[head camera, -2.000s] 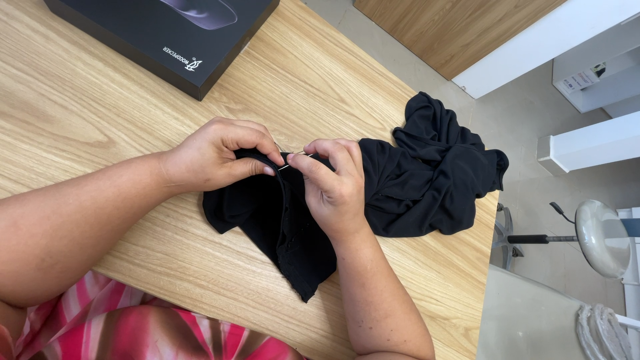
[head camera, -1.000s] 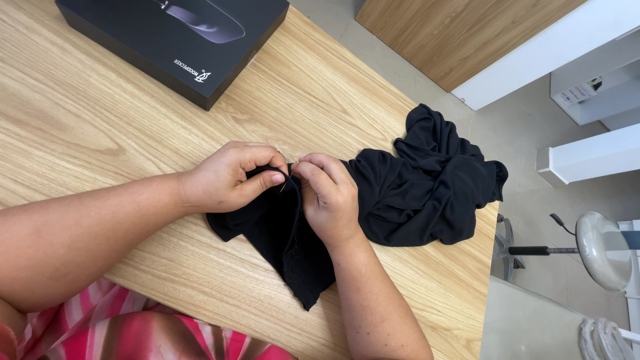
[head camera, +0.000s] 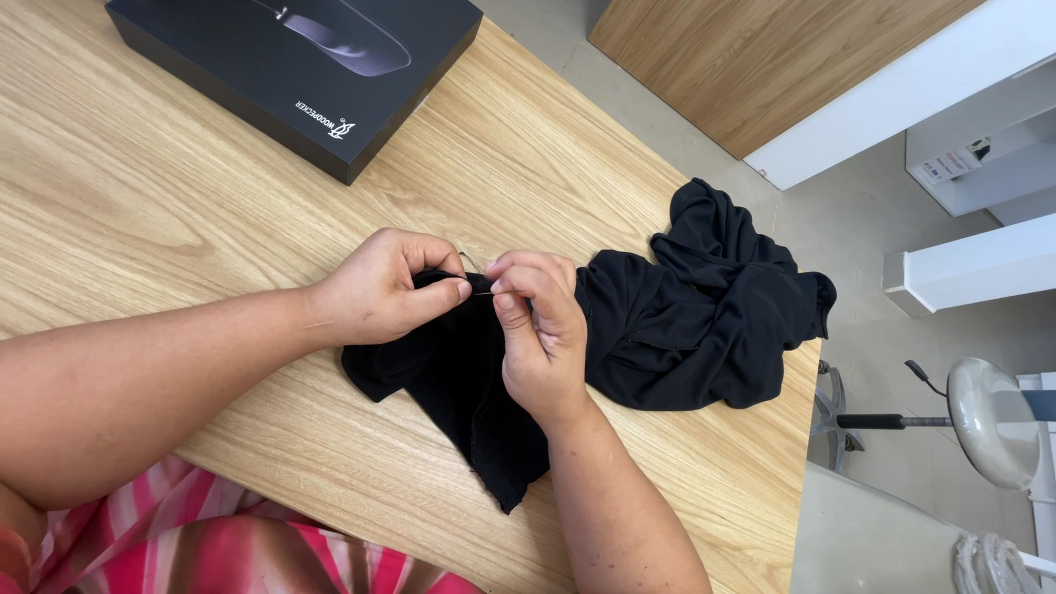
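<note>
Black fabric (head camera: 685, 322), seemingly a garment, lies bunched on the wooden table, with one flatter end below my hands. My left hand (head camera: 396, 285) pinches a folded edge of it between thumb and forefinger. Just to the right, my right hand (head camera: 540, 322) holds a thin sewing needle (head camera: 484, 293) with thumb and fingertips at the same edge. The needle lies roughly level between the two hands, and how far it passes through the fabric is hard to tell. A fine dark strand, perhaps thread, curves above the fingertips.
A black Woodpecker box (head camera: 330, 99) stands on the wooden table (head camera: 272, 223) at the upper left. Beyond the right edge are a stool (head camera: 990, 421) with a wheeled base and a white frame (head camera: 973, 264). A wooden panel (head camera: 775, 58) is at the top right.
My right fingers have shifted at the fabric edge, and the needle now shows level between my hands, where it pointed more steeply a second ago. My left hand still pinches the cloth.
</note>
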